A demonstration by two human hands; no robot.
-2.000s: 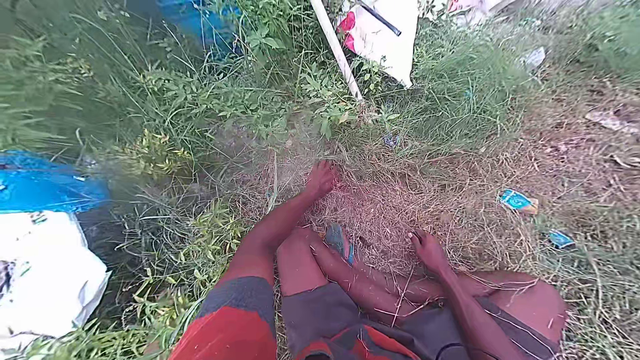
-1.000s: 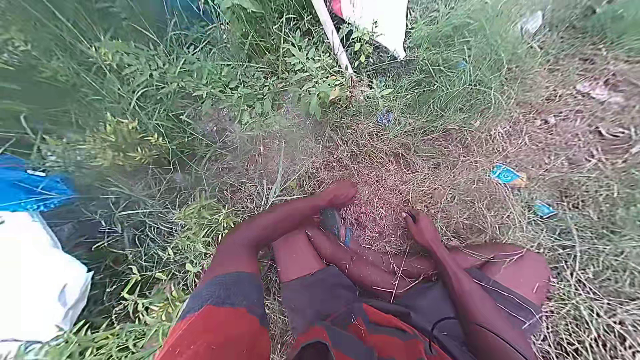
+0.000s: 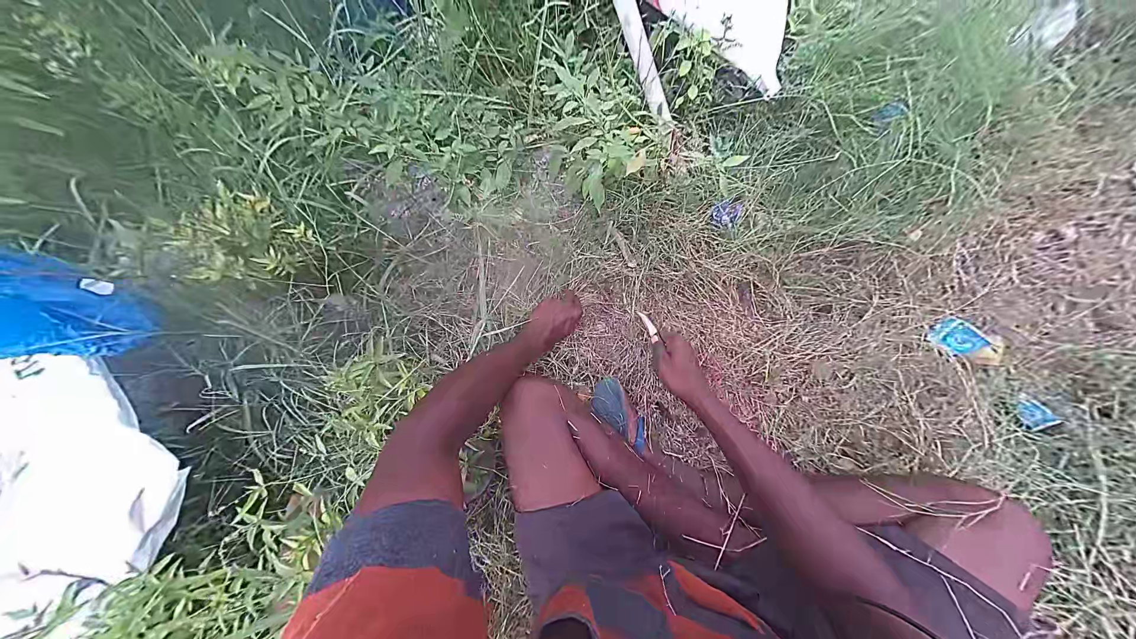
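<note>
My right hand [image 3: 680, 364] grips a small knife [image 3: 650, 327] whose pale, curved blade points up and to the left, over dry grass. Left of it, my left hand [image 3: 556, 319] is curled low over the dry grass [image 3: 612, 342]; whether anything is inside its fingers is hidden. The two hands are apart. Below them, a blue-grey sandal [image 3: 612, 404] shows beside my crossed legs, which have loose straws lying on them.
A white sack [image 3: 71, 470] and a blue plastic bag [image 3: 62, 306] lie at the left. A pale pole [image 3: 643, 62] and another white sack [image 3: 741, 40] are at the top among green weeds. Blue wrappers [image 3: 963, 337] lie at the right.
My right hand has moved up and forward from beside my leg, and the knife blade now shows in it. The left hand stays low over the grass.
</note>
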